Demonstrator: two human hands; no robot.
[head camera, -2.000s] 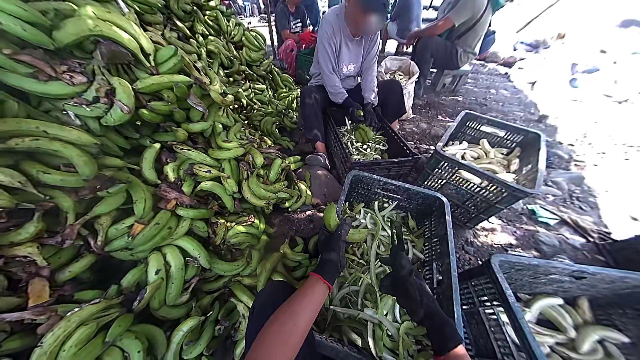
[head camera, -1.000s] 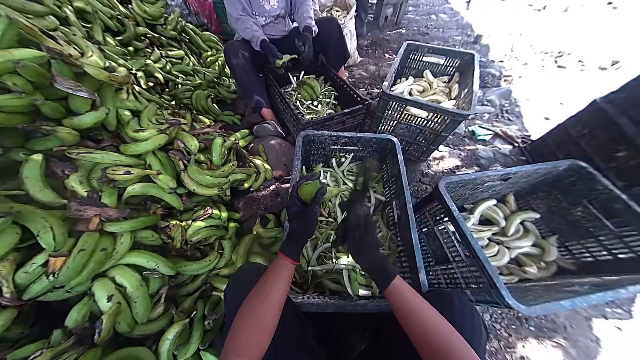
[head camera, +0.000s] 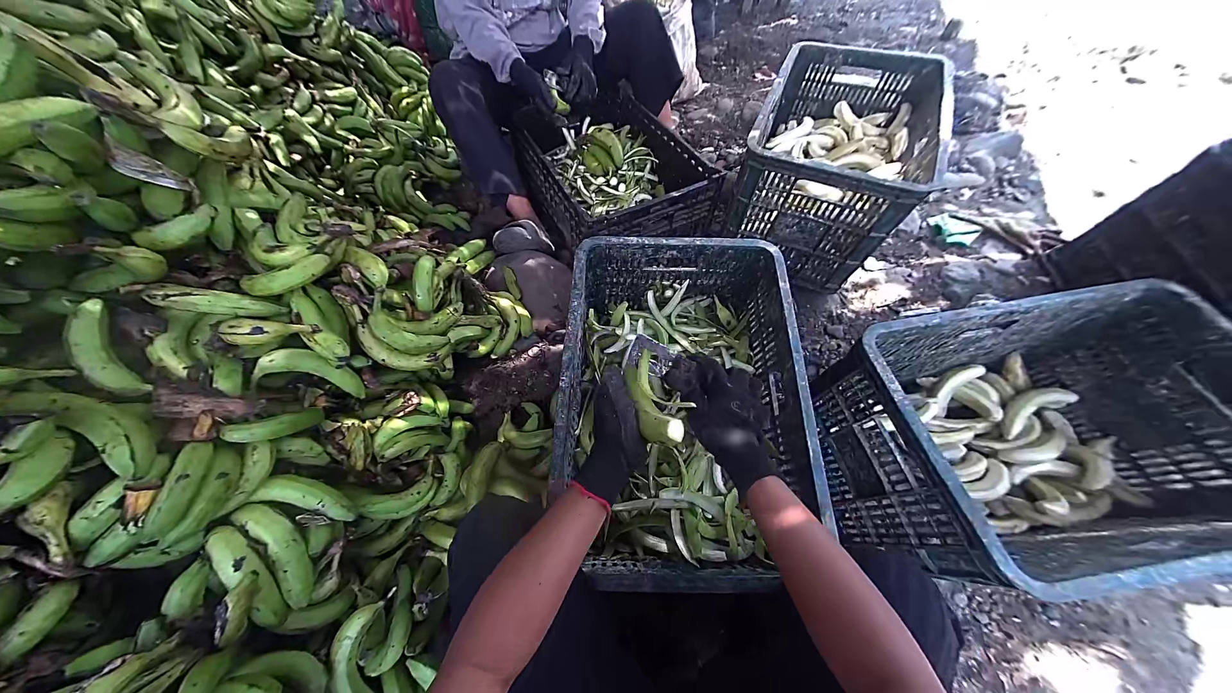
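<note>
My left hand (head camera: 614, 433), in a dark glove, is closed around a green plantain (head camera: 654, 409) whose near end is cut and shows pale flesh. Close beside it, my gloved right hand (head camera: 727, 414) grips a knife, its blade (head camera: 647, 354) lying across the far part of the plantain. The handle is hidden in the fingers. Both hands are over a dark plastic crate (head camera: 568, 385) between my knees, which holds green and white peel strips (head camera: 688, 515).
Unpeeled plantains (head camera: 279, 375) are heaped at left. Peeled ones lie in a crate (head camera: 972, 539) at right and another crate (head camera: 847, 183) farther back. A seated person's gloved hands (head camera: 558, 82) work above a crate of peels (head camera: 712, 188). A rock (head camera: 534, 284) lies beside my crate.
My hands, apart two seconds ago, are now close together at the plantain. The knife, upright in my right hand earlier, now lies across it. The view has swung down and right.
</note>
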